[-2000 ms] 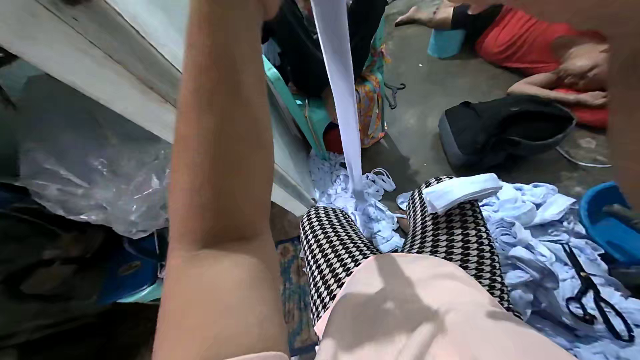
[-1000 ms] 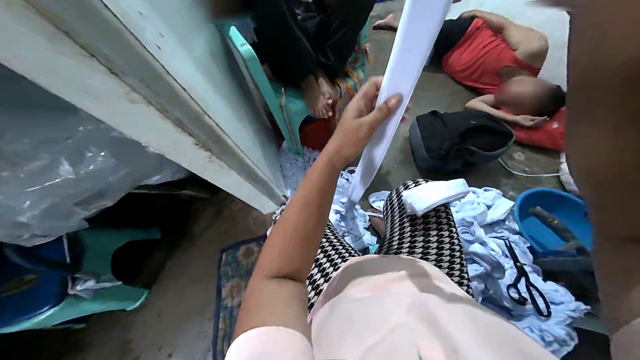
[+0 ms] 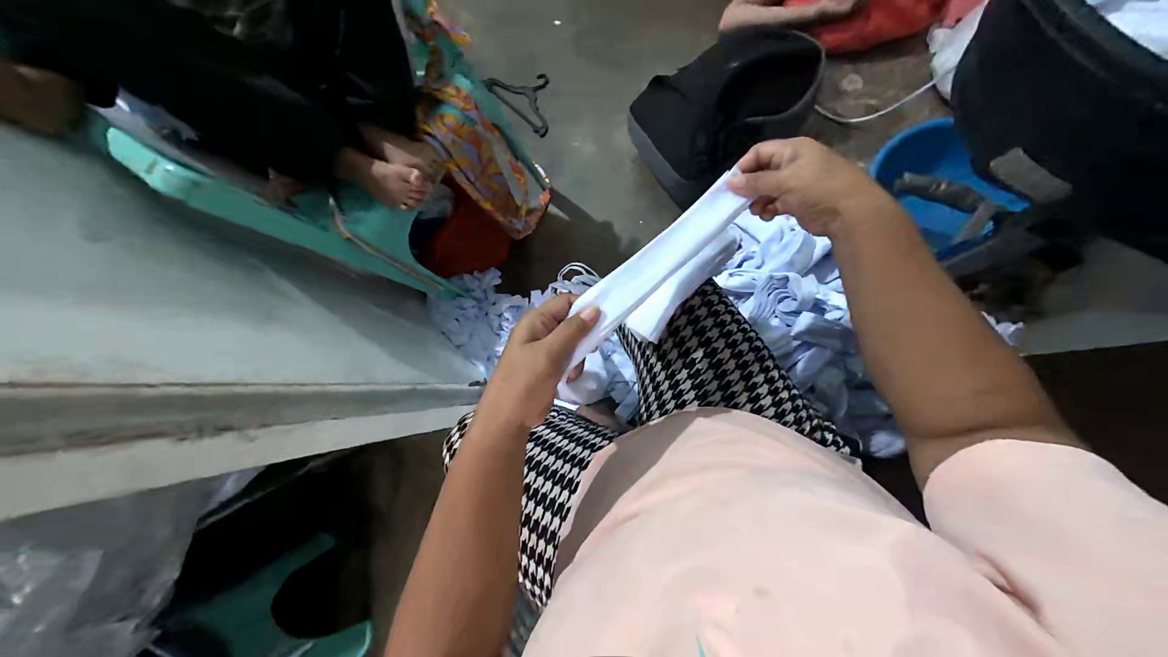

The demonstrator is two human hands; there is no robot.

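A white fabric strip (image 3: 662, 251) is stretched slantwise between my two hands above my lap. My left hand (image 3: 547, 351) pinches its lower end between thumb and fingers. My right hand (image 3: 789, 182) grips the upper end. Just under the strip, a folded white cloth (image 3: 680, 292) lies on my thigh, over the black-and-white houndstooth trousers (image 3: 730, 365). Heaps of pale fabric pieces (image 3: 794, 301) are on the floor around my legs. The scissors seen earlier are not visible.
A teal plastic chair (image 3: 265, 219) with a seated person's feet (image 3: 397, 178) stands at upper left, beside a pale wall edge (image 3: 228, 411). A black bag (image 3: 730, 100), a blue basin (image 3: 944, 173) and a dark hanger (image 3: 525, 100) are beyond my hands.
My left hand has come down with the strip, which now runs slantwise low over my lap instead of rising steeply. My right hand has come into view on it. The view has turned.
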